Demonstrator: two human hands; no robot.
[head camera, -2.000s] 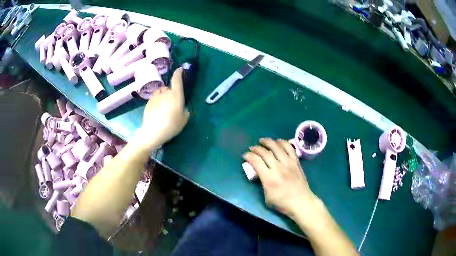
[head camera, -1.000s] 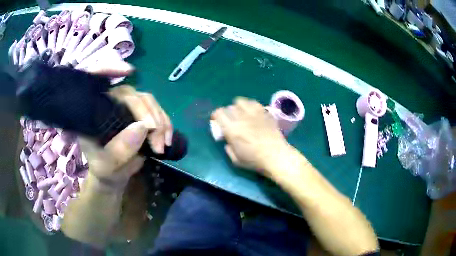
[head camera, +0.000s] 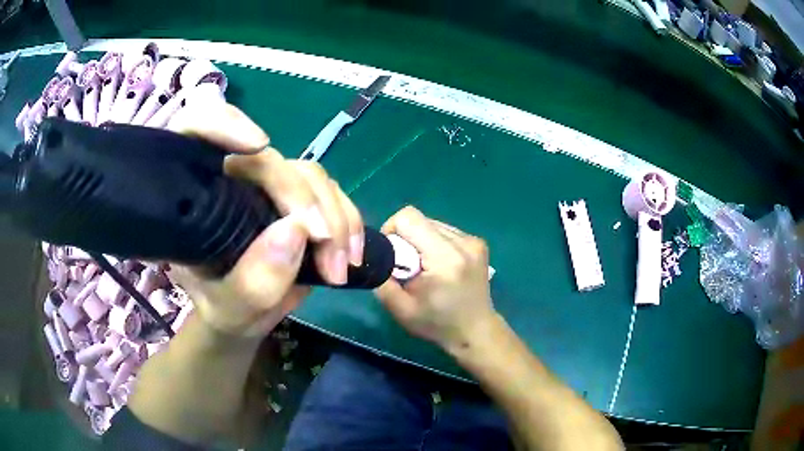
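Note:
My left hand (head camera: 273, 238) is wrapped around a thick black electric screwdriver (head camera: 132, 194), large in front of the camera. Its front end meets the end of a pink handheld fan body (head camera: 406, 257). My right hand (head camera: 441, 277) is closed around this fan body and hides most of it; the bit is not visible. A loose pink handle cover (head camera: 582, 247) lies flat on the green mat to the right. A pink fan with a grille (head camera: 649, 195) lies further right, beside a little pile of small pink parts (head camera: 674, 257).
A knife (head camera: 339, 123) lies near the white strip (head camera: 494, 123). Many pink fan bodies (head camera: 110, 88) are heaped at the back left. A box of pink pieces (head camera: 97, 326) stands low at left. A crumpled clear plastic bag (head camera: 758, 273) lies at the right end.
My left hand has brought the screwdriver from the back left to the fan body. My right hand has turned the fan, so its round head no longer shows at the right. The view has shifted.

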